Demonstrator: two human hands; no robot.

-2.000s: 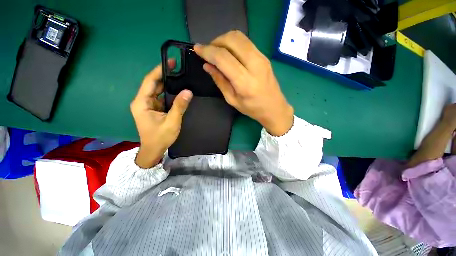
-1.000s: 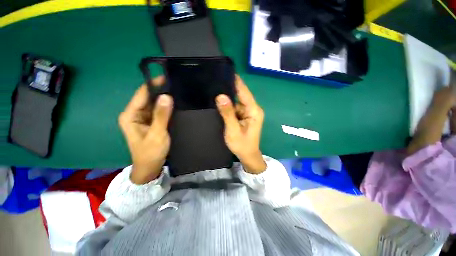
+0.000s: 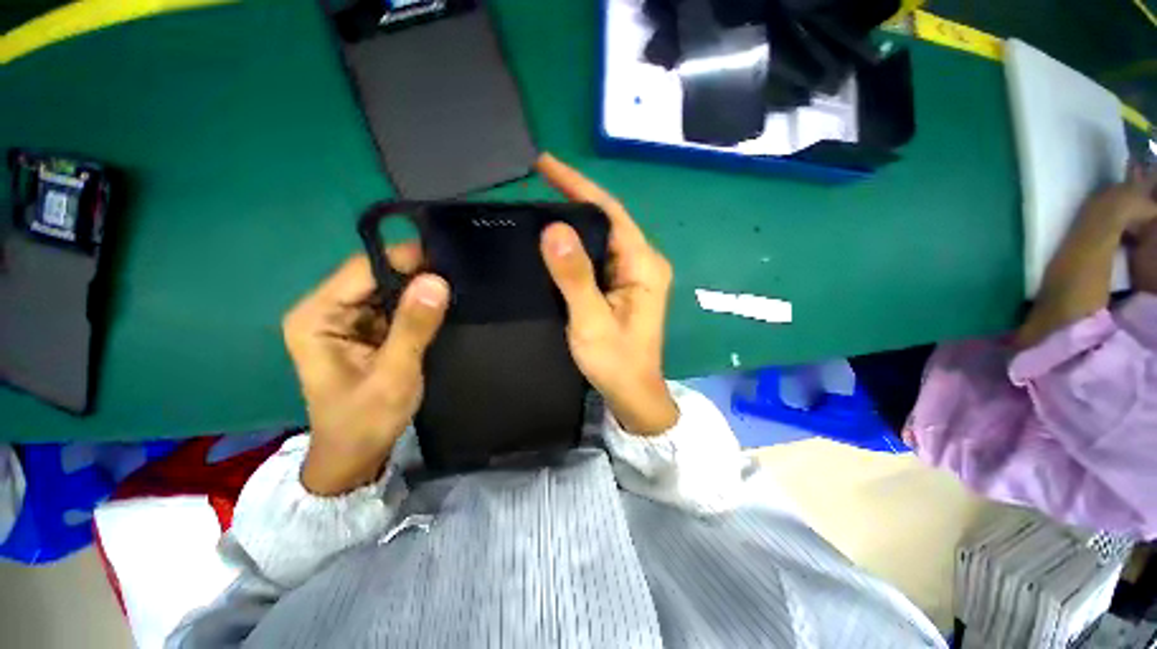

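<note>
A black phone battery case [image 3: 501, 380] is held upright close to my body, its camera opening at the upper left. A darker upper cover plate [image 3: 489, 273] covers its top part. My left hand [image 3: 362, 355] grips the left edge, thumb on the front below the camera opening. My right hand [image 3: 612, 304] grips the right upper edge, thumb on the cover plate and index finger extended past the top corner. The fingers behind the case are partly hidden.
A waiting case [image 3: 444, 108] lies beyond my hands. Another, with a QR label, lies far left [image 3: 45, 304]. A blue-edged box [image 3: 749, 159] holds loose black parts [image 3: 723, 89]. A white strip [image 3: 744, 306] lies on the green mat [image 3: 850, 254]. A co-worker's pink sleeve [image 3: 1078, 380] is at right.
My right hand has moved from the cover's upper area to the case's right edge. The white strip has come into view on the mat. The surroundings have shifted left in view.
</note>
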